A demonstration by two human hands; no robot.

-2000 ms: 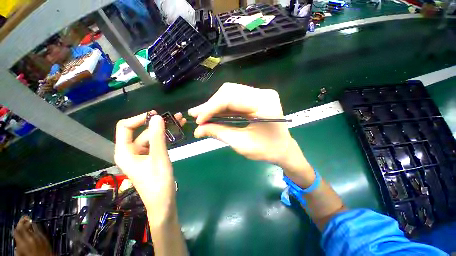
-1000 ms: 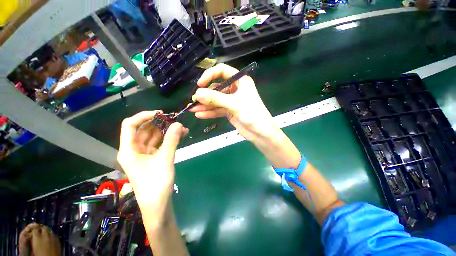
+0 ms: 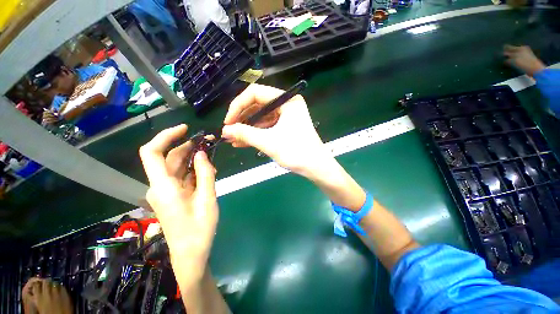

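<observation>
My left hand point(image 3: 184, 190) pinches a small dark electronic module point(image 3: 201, 147) between thumb and fingers, above the dark green conveyor. My right hand point(image 3: 279, 129) is shut on a slim black tool point(image 3: 276, 103), held slanting with its tip down at the module. Fingers hide part of the module, and whether the tip touches it cannot be told. A blue wrist strap point(image 3: 355, 214) is on my right wrist.
A black component tray point(image 3: 485, 156) with small parts lies at right. A white strip point(image 3: 374, 136) borders the conveyor point(image 3: 368, 86). Black trays stand across it. Dark clutter point(image 3: 123, 270) and another person's hand point(image 3: 46, 297) are lower left. Another hand point(image 3: 522, 59) is upper right.
Since two seconds ago, the black tool has swung from level to slanting and its tip has come to the module. Another person's hand has appeared at upper right.
</observation>
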